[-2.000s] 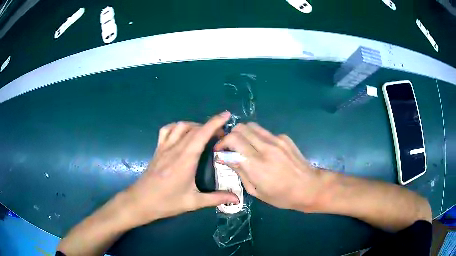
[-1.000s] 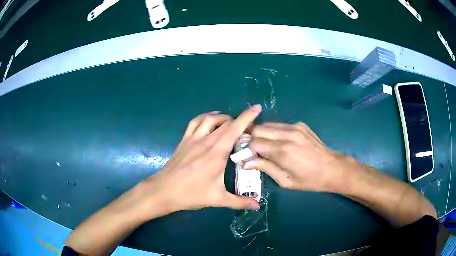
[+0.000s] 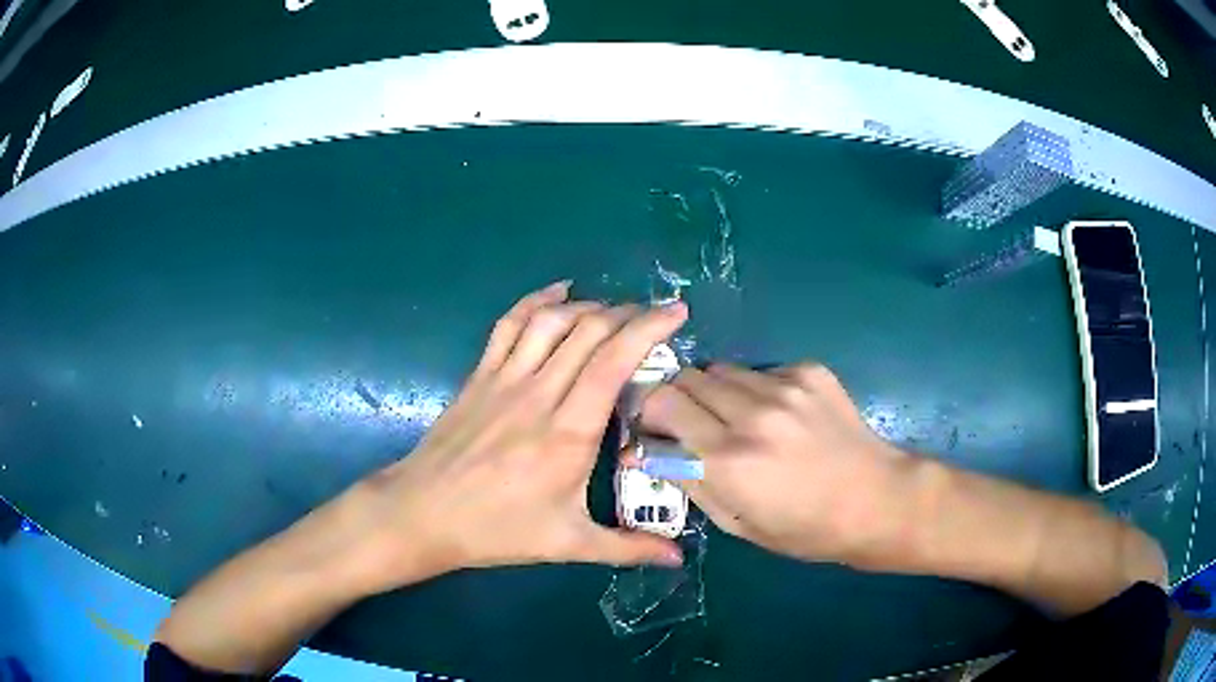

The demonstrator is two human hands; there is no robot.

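A white housing with dark oval holes at its near end lies on the green surface in front of me. My left hand curves around its left side, index fingertip at the far end and thumb at the near end. My right hand is over the housing's middle, its fingers closed on a small grey-blue strip that sticks out below them. The right fingers hide the middle of the housing. Clear tape shows below the housing and more above it.
A grey-blue stack of strips stands at the right by the white rail. A smaller bundle and a phone lie near it. Several white housings lie on the far green surface.
The right hand with the strip has moved down along the housing toward its near end. The strip's visible end now points right. The far housings have shifted to the right in view.
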